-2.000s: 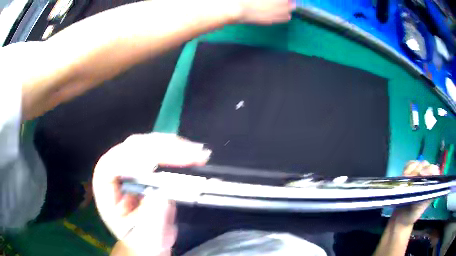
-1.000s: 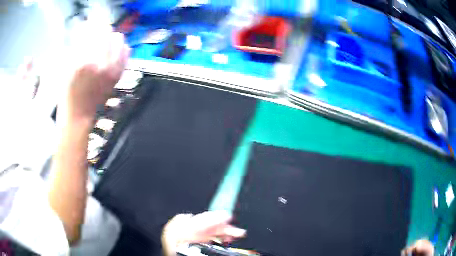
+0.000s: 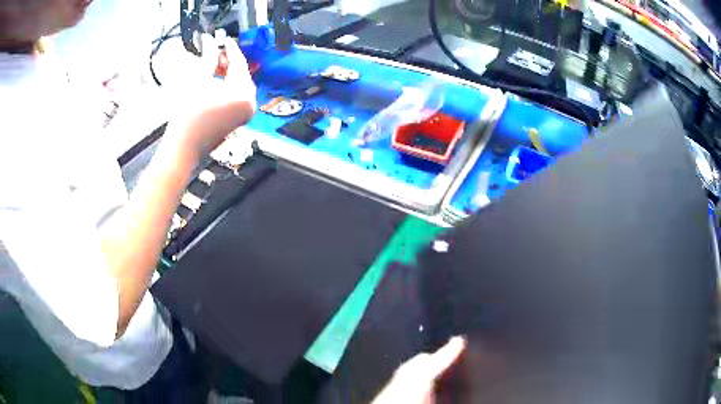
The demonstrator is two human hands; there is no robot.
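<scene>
A large plain dark grey panel [image 3: 585,268] stands tilted up close in front of me and fills the right side. It is blurred, and I cannot tell whether it is a laptop screen or another flat part. My left hand [image 3: 423,373] is at the bottom centre, cut off by the lower edge, with a fingertip against the panel's lower left part; its other fingers are hidden. My right hand is not in view. A small white piece [image 3: 440,246] shows at the panel's upper left edge.
Another person's bare forearm [image 3: 158,213] reaches over the bench at left. A black mat [image 3: 277,268] lies beside a green bench strip [image 3: 356,316]. Blue trays behind hold a red bin [image 3: 428,138] and a blue bin [image 3: 528,163]. Loose parts [image 3: 190,201] lie at far left.
My view has turned up and left. The flat assembly held edge-on low in front is no longer seen that way; a broad dark panel now rises at right. My right hand has left view.
</scene>
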